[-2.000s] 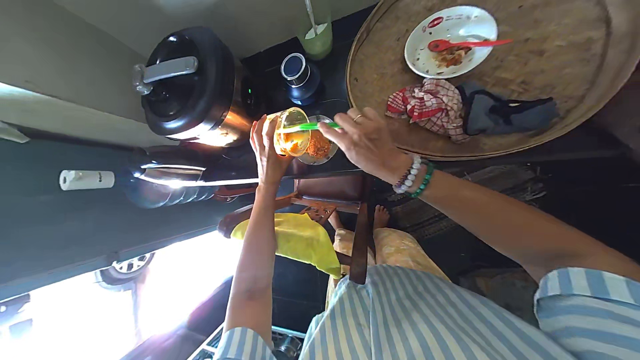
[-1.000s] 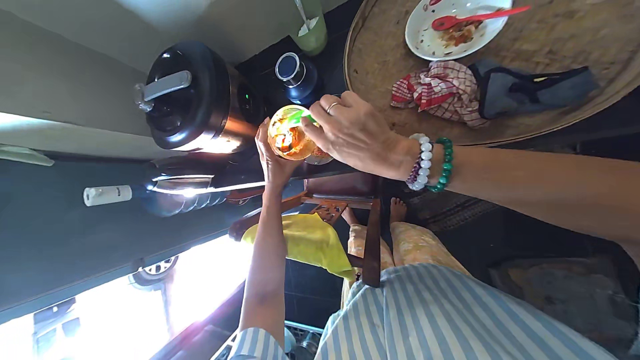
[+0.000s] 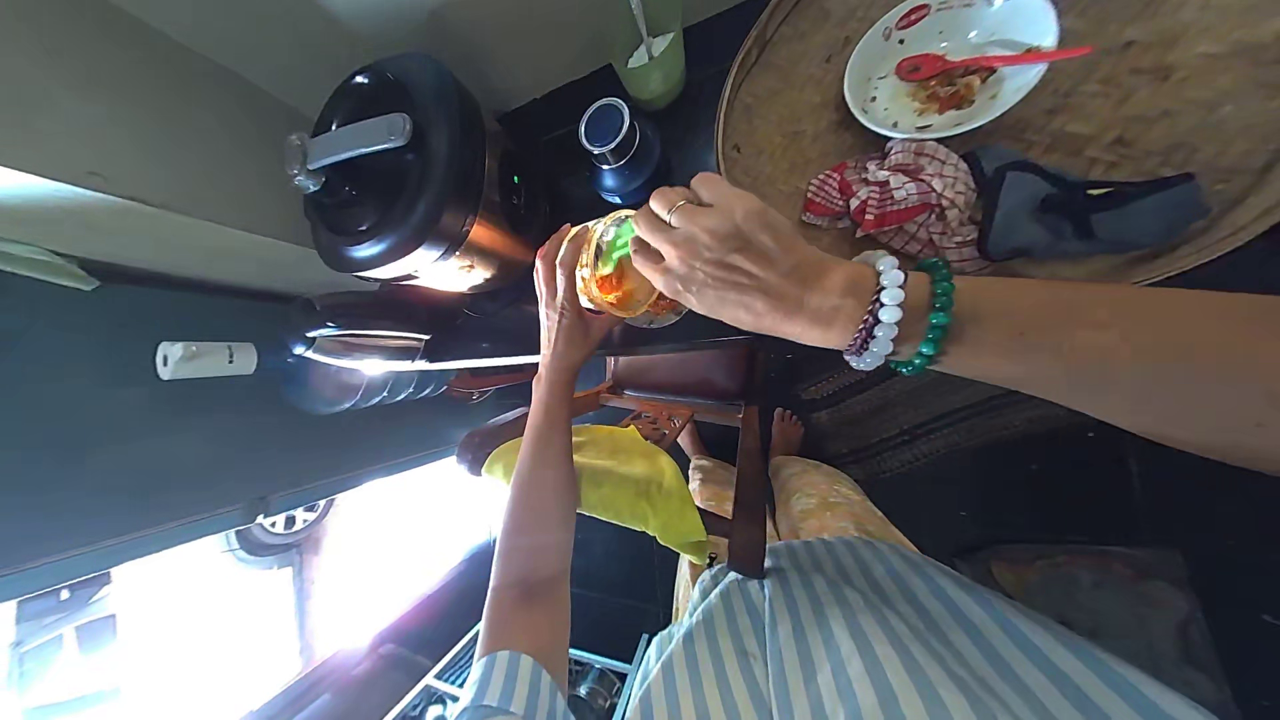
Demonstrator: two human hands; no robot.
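Note:
My left hand (image 3: 567,305) grips a clear jar (image 3: 597,272) whose inside is smeared with orange-red food, tilted with its mouth toward my right hand. My right hand (image 3: 735,255), with a ring and beaded bracelets, holds a green utensil (image 3: 618,245) that reaches into the jar. The utensil's handle is mostly hidden by my fingers. Just below and behind the jar, a second container (image 3: 660,312) with reddish-orange food shows in part.
A black and copper electric cooker (image 3: 395,170) stands at the left. Near it are a dark blue flask (image 3: 625,160) and a green cup (image 3: 655,75). A round woven tray (image 3: 760,130) holds a stained white bowl (image 3: 870,80) with a red spoon (image 3: 990,62), a checked cloth (image 3: 915,195) and a grey cloth item (image 3: 1120,215).
My right hand has come in closer to the jar's mouth, and the green utensil, long in view two seconds ago, now shows only a short part inside the jar.

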